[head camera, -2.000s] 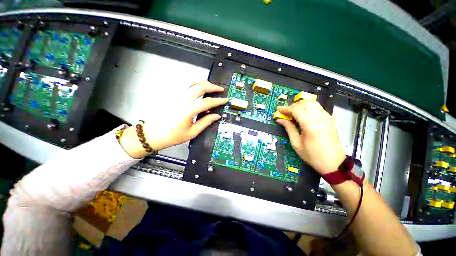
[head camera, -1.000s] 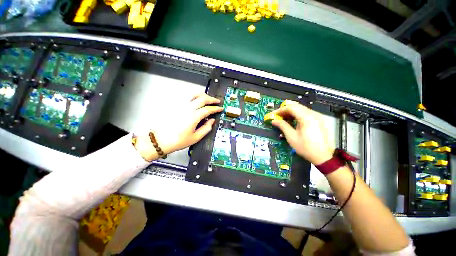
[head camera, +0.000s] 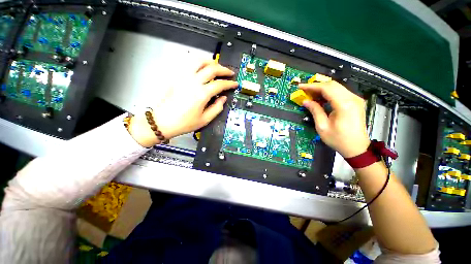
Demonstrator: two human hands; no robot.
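A black carrier [head camera: 266, 172] holds green circuit boards [head camera: 266, 139] in front of me. My right hand [head camera: 338, 116] pinches a large yellow capacitor [head camera: 299, 97] between thumb and forefinger, at the upper right board; its underside is hidden. Other large yellow capacitors stand on the upper boards, one at the top [head camera: 275, 68] and one near my left fingertips [head camera: 250, 87]. Smaller yellow capacitors sit among them. My left hand [head camera: 188, 103] lies palm down at the carrier's left edge, fingers apart, fingertips by the upper left board. Its palm is hidden.
Another carrier with boards [head camera: 85, 62] is at the left; one with yellow parts [head camera: 452, 154] is at the far right. Silver conveyor rails [head camera: 248, 198] run along both sides. A green surface [head camera: 330, 31] lies beyond. A cardboard box [head camera: 126, 211] with yellow parts is below the line.
The view has shifted, so the parts tray and yellow heap are out of view. My right fingers have drawn back slightly, showing more of the capacitor. Small yellow bits now show beside my left hand.
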